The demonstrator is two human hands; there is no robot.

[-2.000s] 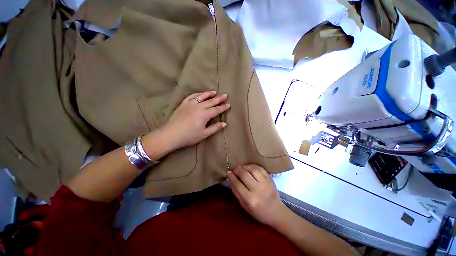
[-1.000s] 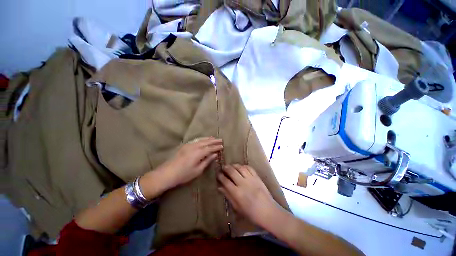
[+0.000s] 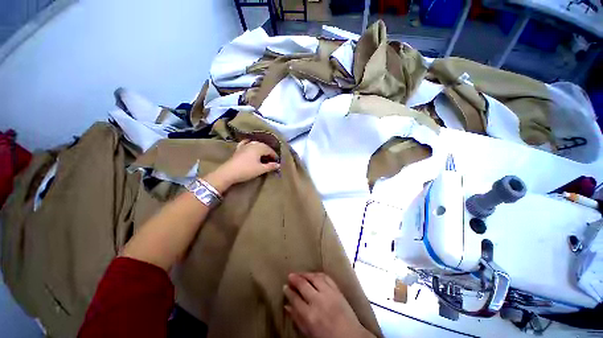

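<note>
The tan jacket [image 3: 241, 231] lies in front of me, its front seam running from the collar down toward me. My left hand [image 3: 250, 162], with a silver bracelet at the wrist, is at the top of the front edge near the collar, thumb and fingers pinched together on the cloth or zipper there; the fingers hide what exactly they grip. My right hand [image 3: 319, 305] rests on the lower front beside the seam, fingers slightly curled on the cloth. It is partly cut off by the bottom edge.
The white sewing machine [image 3: 449, 221] with a grey ribbed knob [image 3: 506, 191] stands at the right. Tan and white pieces [image 3: 383, 66] are heaped behind the jacket. More tan cloth [image 3: 66, 231] hangs at the left. Another worktable [image 3: 562, 8] is at the back right.
The view has tilted up. My left hand has moved up the front seam to the collar area. My right hand stays on the lower front, now lower in view.
</note>
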